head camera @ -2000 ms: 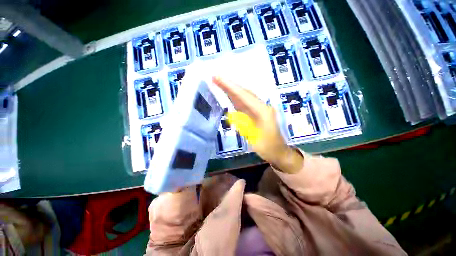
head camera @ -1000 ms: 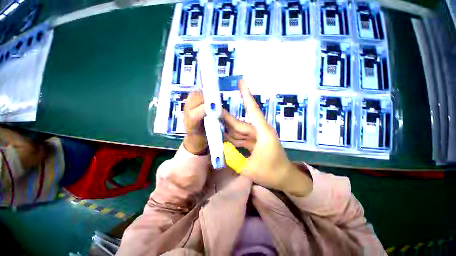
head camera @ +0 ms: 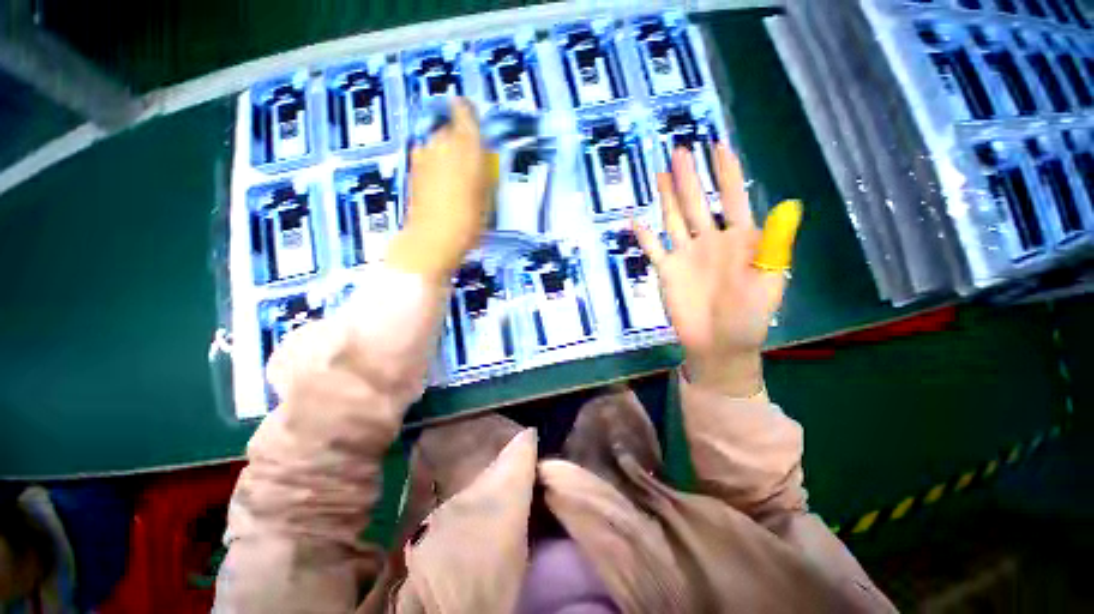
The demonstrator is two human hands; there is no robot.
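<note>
Blister-packed units with black and white faces [head camera: 281,234] stand in three rows on a large clear-edged tray [head camera: 244,360]. My left hand [head camera: 446,186] is blurred over the middle of the tray, back up, with yellow at the thumb. A blurred unit [head camera: 526,180] lies right beside it in the middle row; whether the fingers hold it or another unit is hidden. My right hand [head camera: 714,258] is empty, palm up and fingers spread, over the tray's right edge, with a yellow cot on the thumb.
Stacked trays with grey layered edges [head camera: 840,156] stand on the right, with units on the top tray [head camera: 1002,198]. A white rail [head camera: 180,98] runs behind the green bench [head camera: 114,312]. A red stool [head camera: 180,540] is below left, and yellow-black tape [head camera: 948,486] marks the floor.
The pale pieces held upright between my hands are no longer seen there. My left hand has moved over the middle row, where a unit now covers bare white. My right hand has turned palm up and moved right.
</note>
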